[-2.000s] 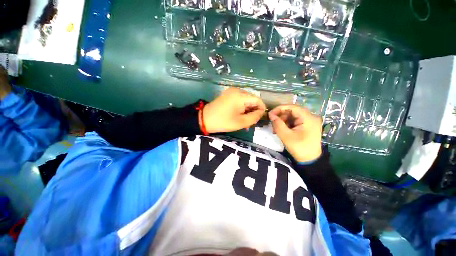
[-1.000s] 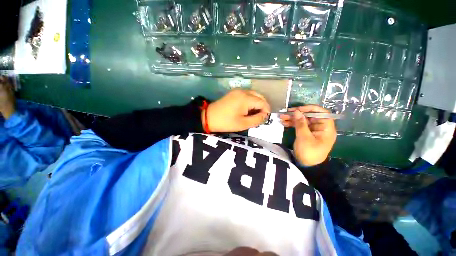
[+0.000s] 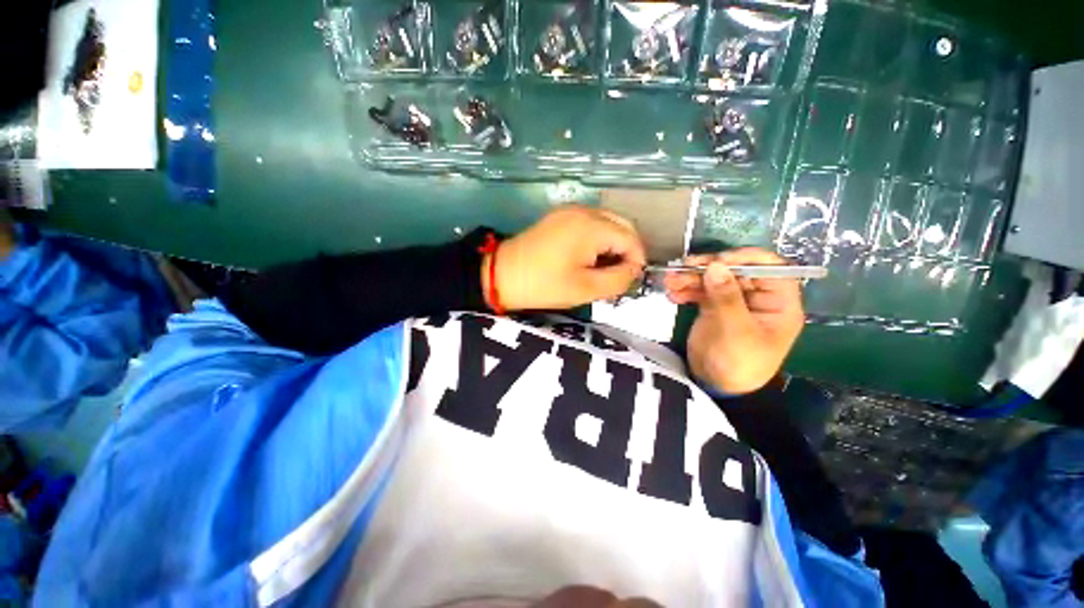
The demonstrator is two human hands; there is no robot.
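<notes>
My left hand (image 3: 565, 259), with a red wristband, pinches a small dark and silvery module (image 3: 643, 286) at its fingertips. My right hand (image 3: 747, 321) holds silver tweezers (image 3: 779, 272) almost level between thumb and fingers, with the tip pointing left at the module. The two hands are close together. The fingers hide most of the module, and I cannot tell whether the tip touches it. A work pad, grey-brown in its upper part (image 3: 651, 216) and white below, lies under the hands.
A clear tray (image 3: 559, 162) holds loose dark parts beyond my hands. A second clear tray (image 3: 909, 178) is at right, near a white box (image 3: 1052, 160). A blue strip (image 3: 190, 107) and white sheet with dark parts (image 3: 119, 131) lie left. Blue sleeves show at both sides.
Two seconds ago both hands were at the module with no tweezers visible. The tweezers now show in my right hand, tip toward the module. Since one second ago little has moved.
</notes>
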